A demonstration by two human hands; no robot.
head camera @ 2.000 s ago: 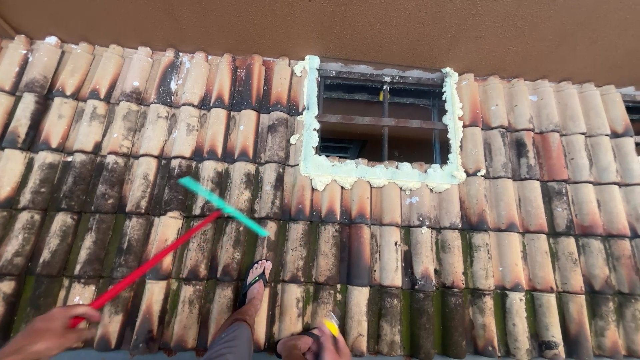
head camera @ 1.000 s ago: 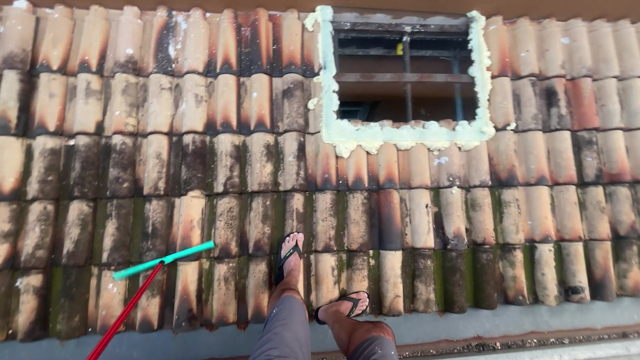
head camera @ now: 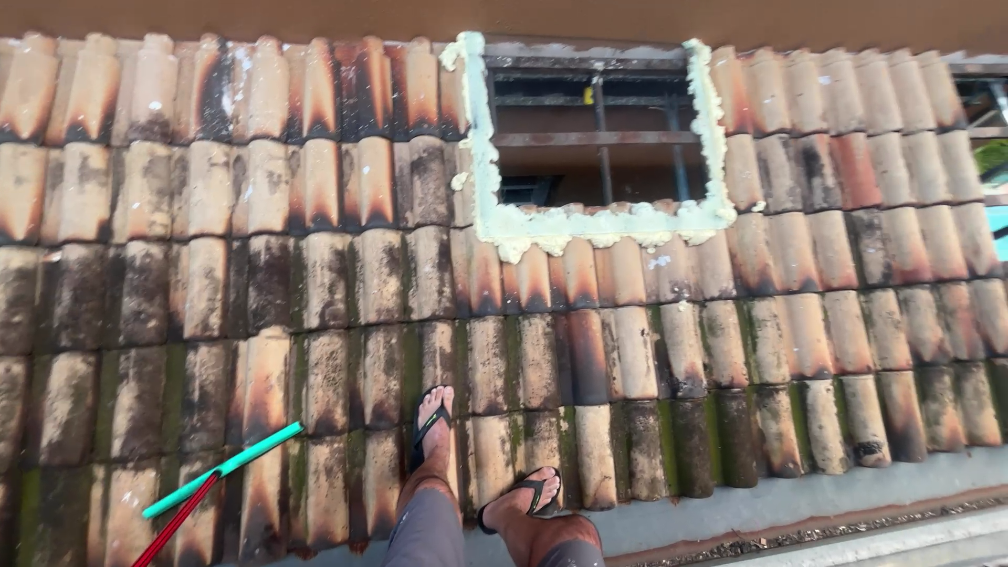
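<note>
A squeegee with a green head (head camera: pixel 224 470) and a red handle (head camera: pixel 177 520) lies against the clay roof tiles (head camera: pixel 327 378) at lower left. Its handle runs out of the bottom edge, so whatever grips it is hidden. Neither my left hand nor my right hand shows. My feet, in black flip-flops (head camera: pixel 432 429), stand on the lower tile rows. Above them, a barred window opening (head camera: pixel 598 150) is framed by a pale strip with lumpy cream-coloured foam (head camera: pixel 583 224) along its edges. A small yellow piece (head camera: pixel 588 95) is by the central bar.
The tiles slope down to a grey gutter strip (head camera: pixel 709 512) along the lower right, with dry debris beyond it. Dark moss fills channels between lower tiles. A brown wall (head camera: pixel 315 17) closes the top. Another opening (head camera: pixel 980 110) shows at the right edge.
Both hands, one on the red handle and one near a yellow thing by my feet, were in view two seconds ago and have left it. The squeegee head has moved down toward the lower left.
</note>
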